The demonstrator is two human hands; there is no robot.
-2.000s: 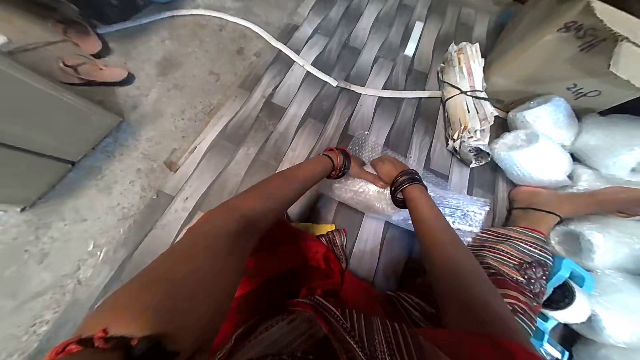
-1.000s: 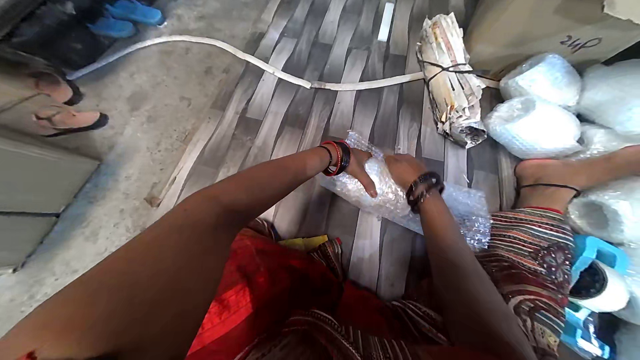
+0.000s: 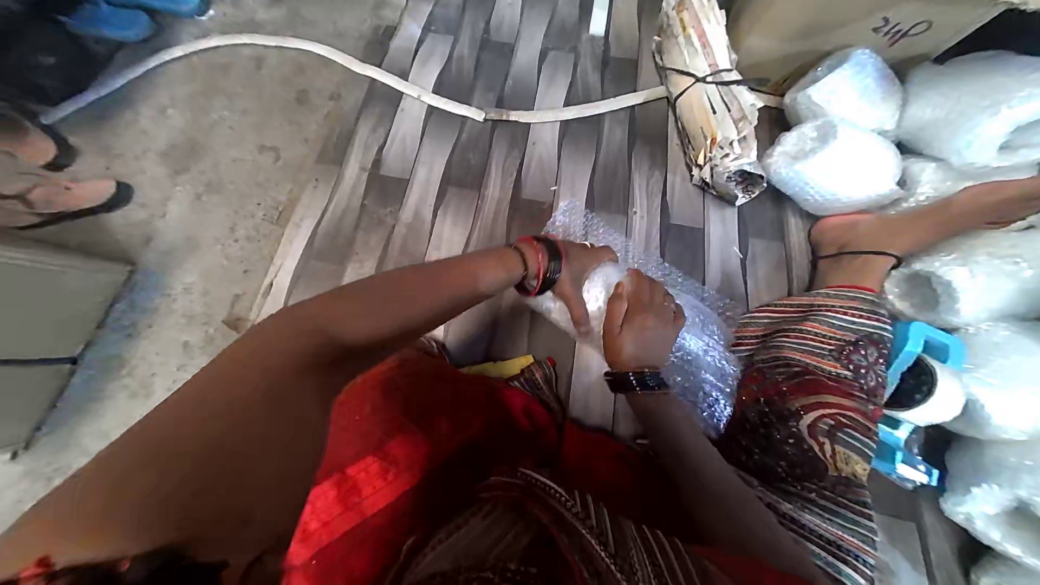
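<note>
A sheet of clear bubble wrap (image 3: 699,357) lies on the wood-patterned floor mat, bunched around something at its left part; what is inside cannot be told. My left hand (image 3: 581,276), with dark and red bangles at the wrist, grips the bunched wrap from the left, thumb toward me. Close beside it, my right hand (image 3: 646,321) has its fingers curled onto the same bunched part. The rest of the sheet spreads to the right, against my striped trouser leg.
Bubble-wrapped bundles (image 3: 837,166) are piled at the right, near a blue tape dispenser (image 3: 926,357). A tied roll of old paper (image 3: 707,97) lies ahead by a cardboard box (image 3: 812,36). A pale strip (image 3: 406,85) crosses the mat. Another person's sandalled foot (image 3: 73,199) is at left.
My right hand has gone from lying flatter on the wrap to curled fingers close against my left hand. The wrap between the hands looks more bunched.
</note>
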